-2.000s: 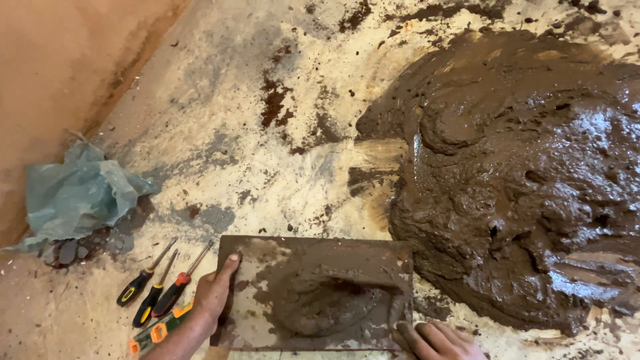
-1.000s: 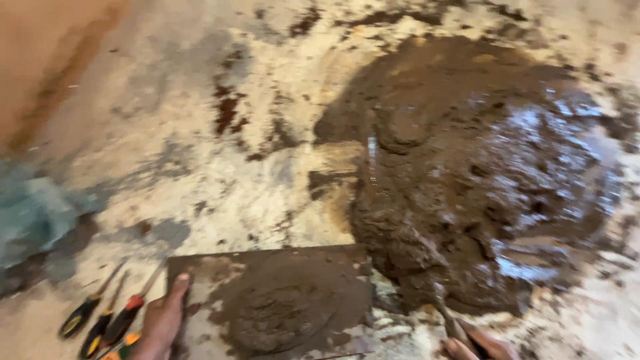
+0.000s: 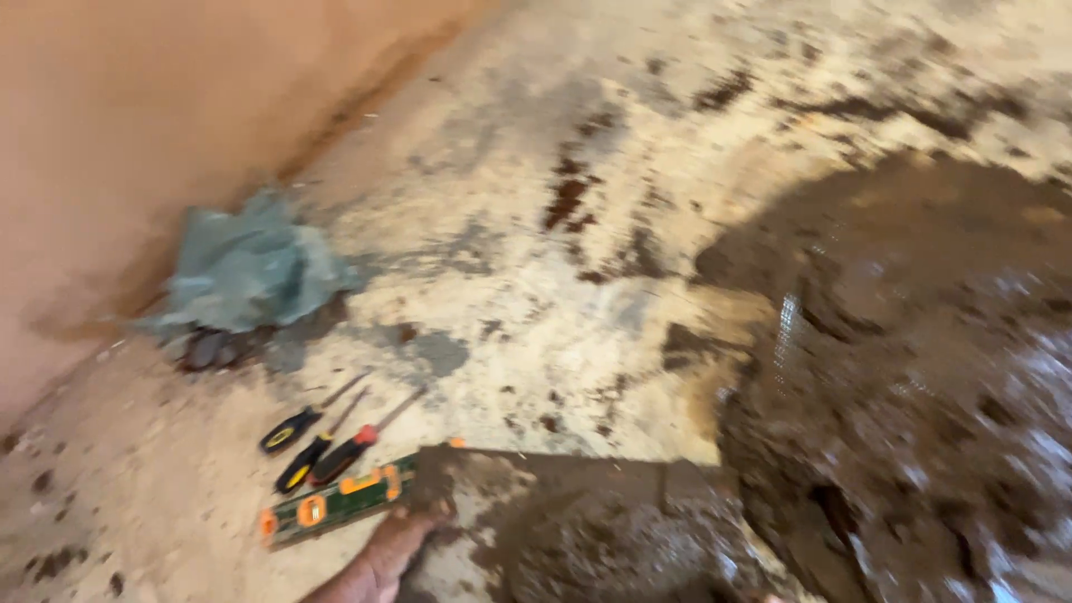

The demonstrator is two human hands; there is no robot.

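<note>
My left hand [image 3: 402,540] grips the left edge of a flat, mud-smeared board [image 3: 469,578] at the bottom centre. A mound of wet brown mud or mortar [image 3: 620,544] lies on that board. Just right of it, a large wet heap of the same brown mix [image 3: 904,377] spreads over the floor. Of my right hand, only a blurred bit of skin shows at the bottom edge, right of the mound; its grip is hidden.
Three screwdrivers [image 3: 339,454] and a green spirit level with orange parts [image 3: 343,500] lie left of the board. Beyond them, a crumpled teal plastic bag [image 3: 247,268] rests on dark lumps by the orange-brown wall [image 3: 167,100]. Mud spots mark the pale floor [image 3: 519,335].
One second ago my right hand held a tool handle at the large heap's lower edge; now it is almost out of view. The view has shifted left and down is cut off. My left hand stays on the board.
</note>
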